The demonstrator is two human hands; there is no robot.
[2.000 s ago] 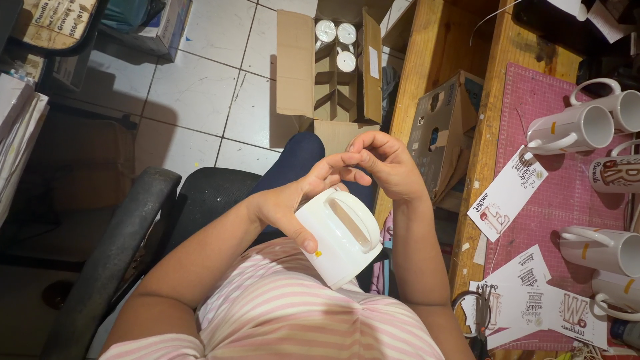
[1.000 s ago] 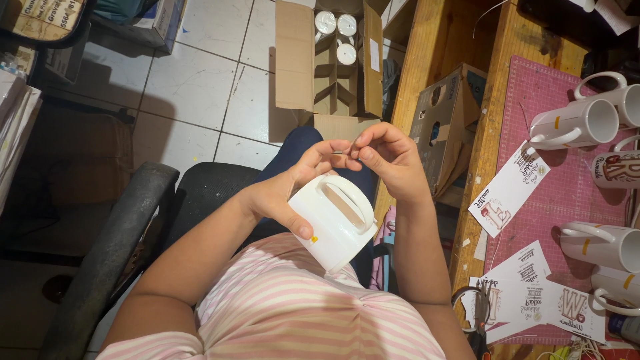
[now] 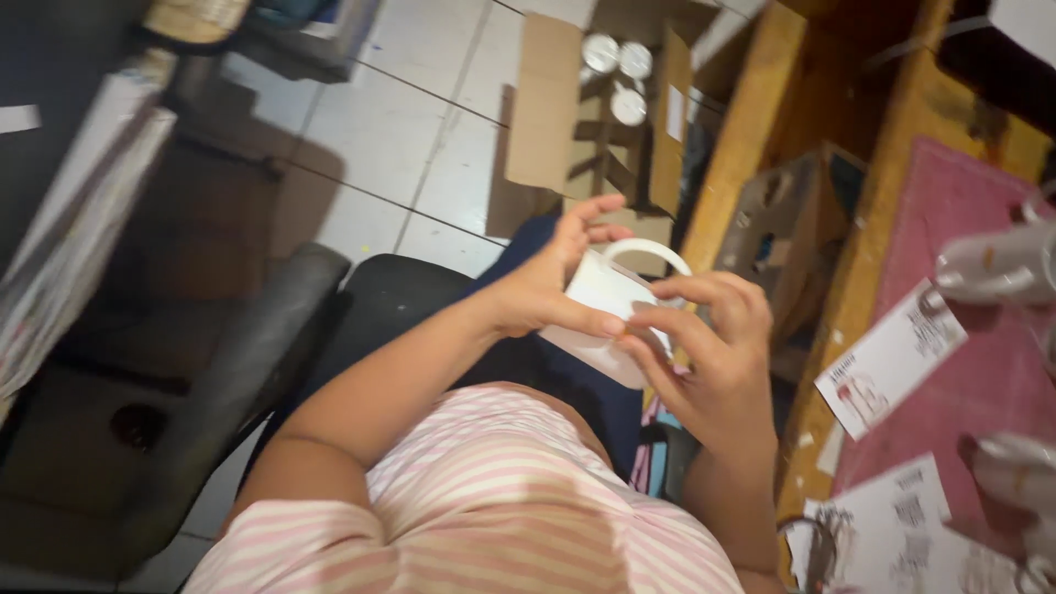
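A white mug (image 3: 606, 289) with a looped handle is held above my lap, wrapped in what looks like a pale printed or blank sheet. My left hand (image 3: 557, 285) grips it from the left side, thumb across its face and the other fingers behind it near the handle. From the right, the fingertips of my right hand (image 3: 701, 346) touch the mug's face beside my left thumb, where a small orange spot shows. Whether those fingertips pinch anything is too blurred to tell.
An open cardboard box (image 3: 544, 107) with several white mugs stands on the tiled floor. At right, a wooden table (image 3: 874, 206) bears a pink cutting mat (image 3: 949, 206), printed paper sheets (image 3: 891, 359) and more mugs (image 3: 998, 264). A chair armrest (image 3: 247, 371) is at left.
My right hand has come down from above the mug to its face. The mug is turned, with its handle now toward the top. The view has shifted somewhat.
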